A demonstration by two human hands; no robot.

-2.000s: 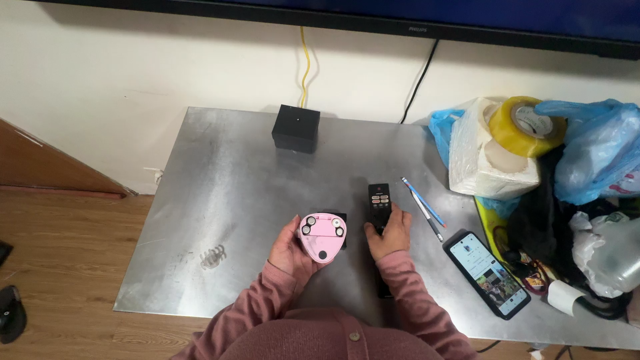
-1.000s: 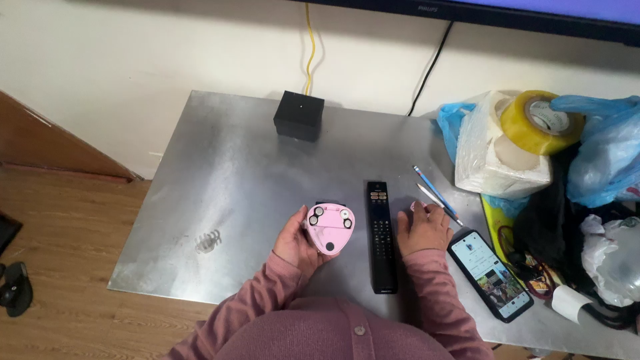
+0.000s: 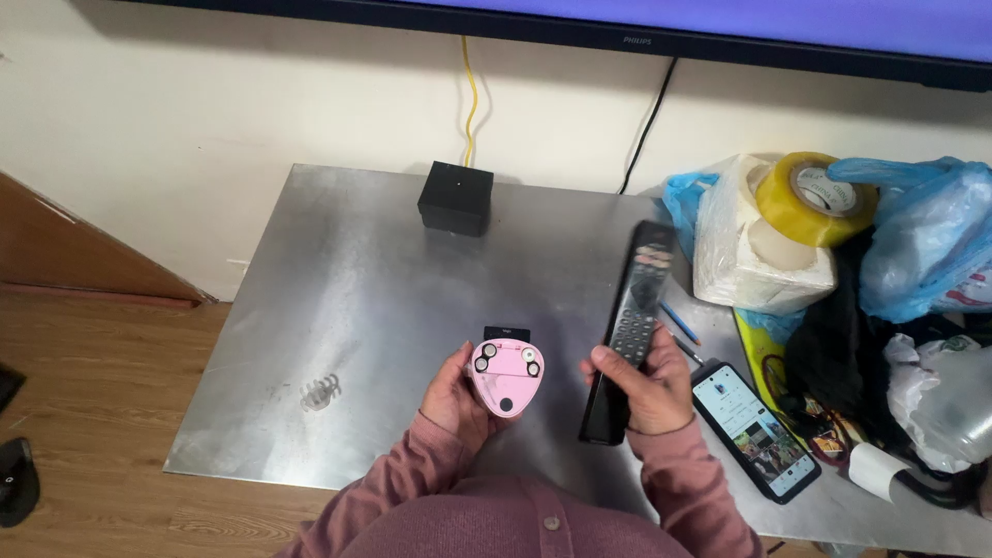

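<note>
My left hand (image 3: 457, 397) holds a pink rounded device (image 3: 508, 378) with small round metal parts near its top corners and a dark round spot at the bottom. Just behind the device, a small black piece (image 3: 507, 334) is partly visible. My right hand (image 3: 647, 376) grips a black TV remote control (image 3: 632, 322) by its middle and lower part, thumb over the buttons, its top end tilted to the right. A smartphone (image 3: 756, 432) with a lit screen lies beside my right wrist. A blue pencil (image 3: 681, 322) lies on the metal tabletop (image 3: 364, 310) behind my right hand.
A black box (image 3: 456, 199) stands near the back edge, by a yellow cable (image 3: 470, 101). On the right are a wrapped white block (image 3: 728, 256), a roll of yellow tape (image 3: 783, 205) on it, and blue plastic bags (image 3: 903, 248). A Philips television (image 3: 542, 35) spans the top.
My right hand was around the remote, then lay open to its right; now it has closed on the remote and raised it off the table. My left hand keeps hold of the pink device.
</note>
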